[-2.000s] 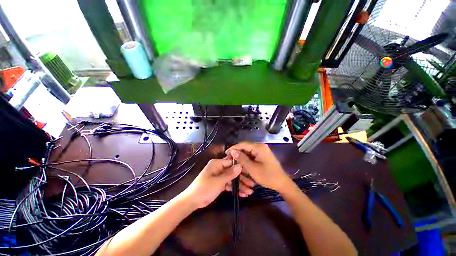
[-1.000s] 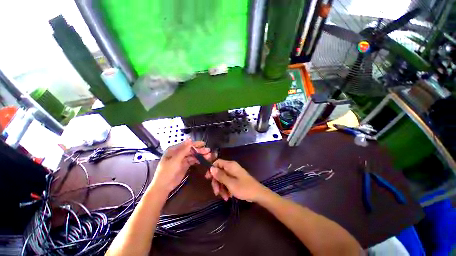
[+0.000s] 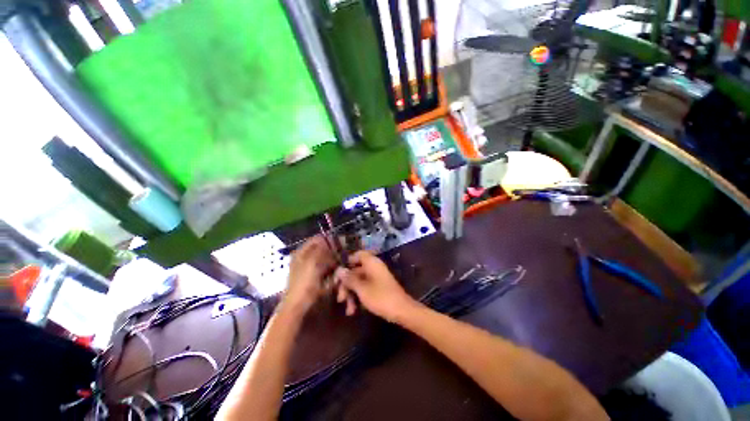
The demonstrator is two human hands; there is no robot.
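My left hand (image 3: pixel 309 270) and my right hand (image 3: pixel 370 284) are close together in front of the press, just short of the mould area (image 3: pixel 359 224). Between them they hold a dark cable end (image 3: pixel 333 238), with thin reddish or pale tips pointing up towards the press. The fingers are blurred and the exact grip is partly hidden. A bundle of black cables (image 3: pixel 473 292) lies under and right of my hands, with pale tips to the right.
Tangled black cable coils (image 3: pixel 177 362) lie at the left. The green crossbeam (image 3: pixel 288 196) spans above the perforated plate (image 3: pixel 259 261). Blue-handled cutters (image 3: pixel 587 284) lie open at the right of the brown table. An upright metal profile (image 3: pixel 453 197), orange box and fan stand behind; a white bucket is bottom right.
The view has turned to the right and tilted. My hands have moved from over the table towards the mould, and the held cable end now points up towards the press.
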